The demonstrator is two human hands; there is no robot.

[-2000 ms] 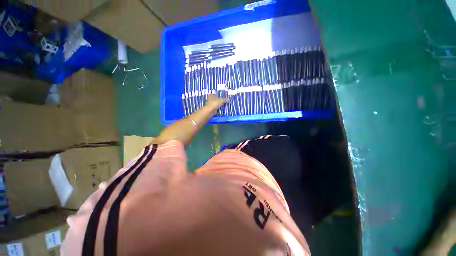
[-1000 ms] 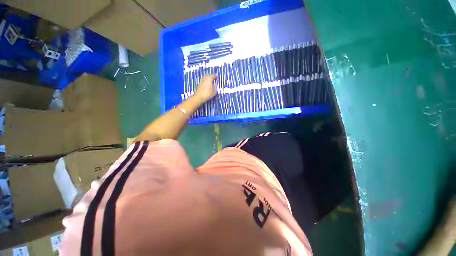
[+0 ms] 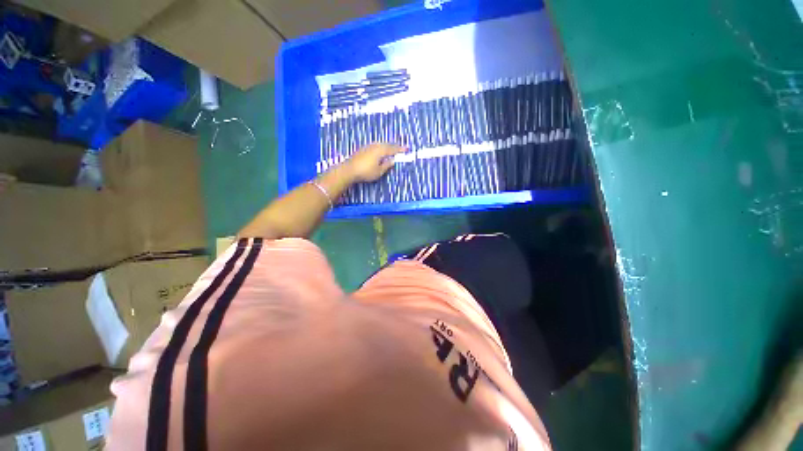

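A blue plastic bin point(image 3: 295, 132) holds two long rows of dark pen-shaped units point(image 3: 449, 119) with pale ends, packed side by side. A few units point(image 3: 374, 85) lie crosswise at the upper left of the rows. A white liner point(image 3: 440, 57) shows behind them. My left hand point(image 3: 372, 163) is over the left part of the rows, near the line of pale ends between them. Its fingertips touch or hover just over the units; I cannot tell if they grip one. My right hand is out of the picture; only a blurred piece of my right forearm shows at the lower right edge.
The scratched green worktop point(image 3: 704, 220) runs down the right side, its edge beside the bin. Cardboard boxes point(image 3: 158, 198) stand at the left, with blue bins behind them. A white roll point(image 3: 209, 91) and loose white strands lie on the green floor left of the bin.
My left hand first moved up from the lower row to the upper row, then came down and slightly right to the line of pale ends.
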